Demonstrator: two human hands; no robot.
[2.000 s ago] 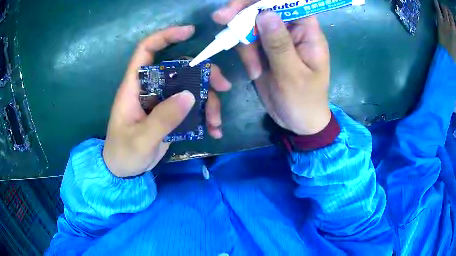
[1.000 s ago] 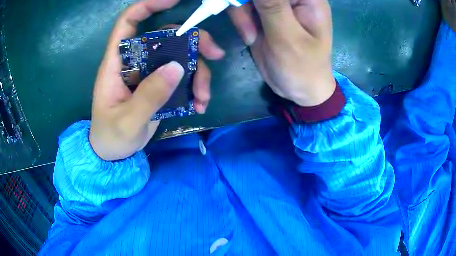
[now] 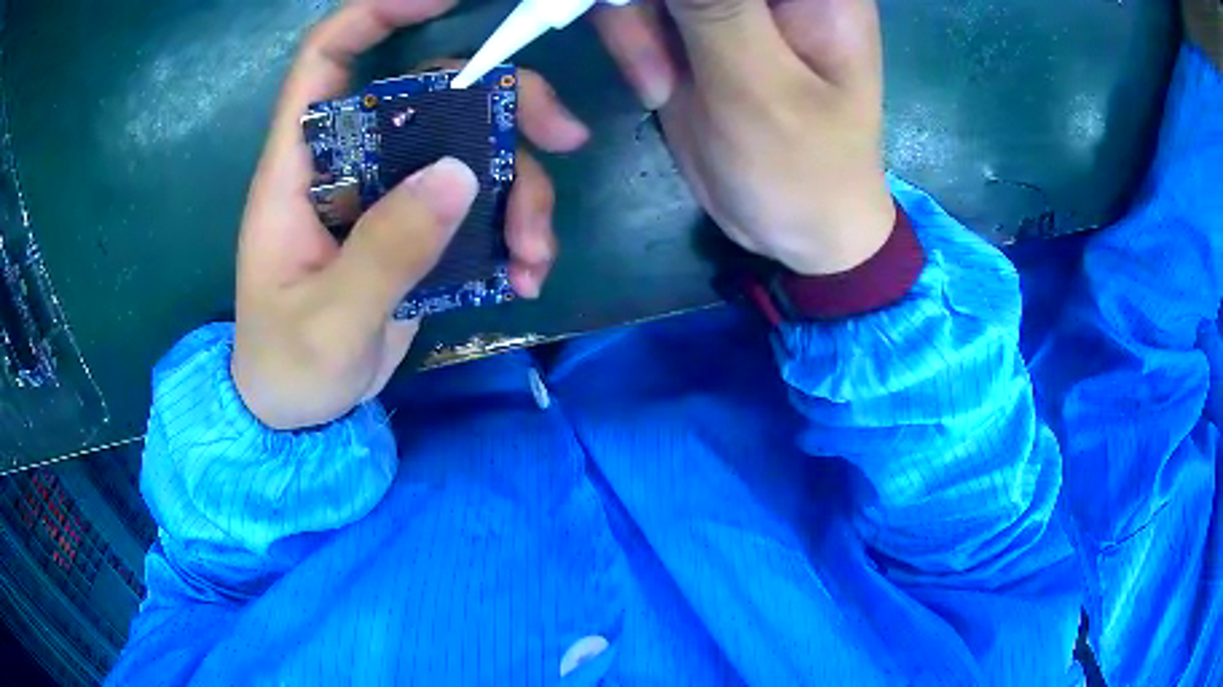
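Observation:
My left hand (image 3: 329,275) grips a small blue circuit board (image 3: 506,118) with silver connectors on its left edge. The thumb lies across the black ridged heatsink (image 3: 429,128), on which a small shiny spot shows near the upper left. My right hand (image 3: 791,134) holds the adhesive tube, whose body is cut off by the top edge of the picture. The white tapered nozzle (image 3: 516,34) points down left, with its tip at the top edge of the heatsink.
The dark green bench surface (image 3: 604,255) spans the view, with its front edge just below my hands. At the far left, a circuit board (image 3: 27,315) lies on clear plastic. At the right are another person's blue sleeve and smock (image 3: 1167,295).
The hands, board and tube appear higher and further left in the picture. The tube's printed body has passed out of view at the top. The nozzle tip remains at the heatsink's top edge.

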